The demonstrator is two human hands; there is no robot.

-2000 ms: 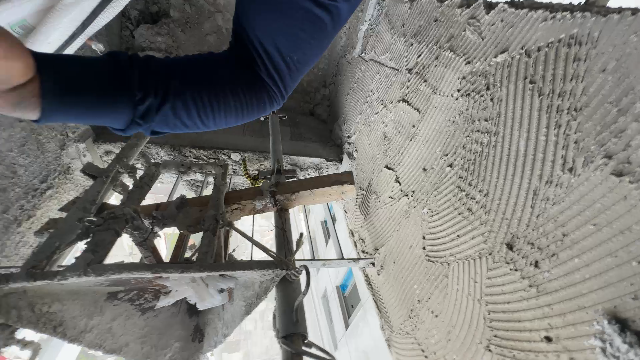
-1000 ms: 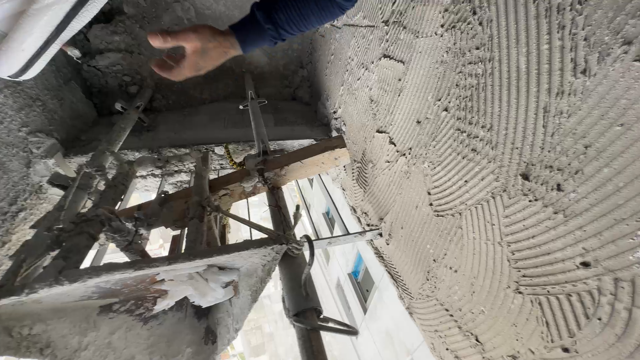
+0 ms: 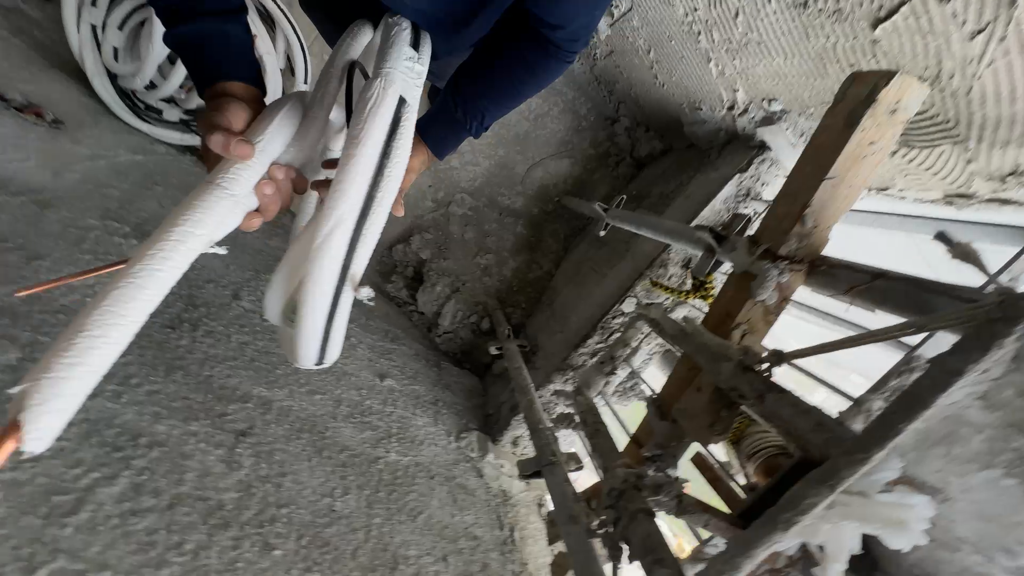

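Both my hands hold a white-insulated copper pipe (image 3: 152, 248), with bare copper at its lower left end. My right hand (image 3: 240, 152), at the image's left, has its fingers wrapped around the straight length. My left hand (image 3: 412, 176) is partly hidden behind a coiled bundle of the same pipe (image 3: 364, 208), which has a black stripe; its fingers lie against the bundle's back. A thin bare copper tube (image 3: 72, 278) sticks out from behind the straight length. Both sleeves are dark blue and enter from the top edge.
A larger coil of white-insulated pipe (image 3: 132, 72) lies at the upper left. Rough grey concrete (image 3: 264, 448) spans the lower left. At right stand metal scaffold poles (image 3: 544, 440), a wooden beam (image 3: 832, 160) and a wall with combed mortar (image 3: 936, 120). Rubble (image 3: 456, 272) lies near the middle.
The view has swung strongly, bringing the pipe coils into sight. One second ago a single hand showed with nothing in it; now both hands are on the insulated pipe.
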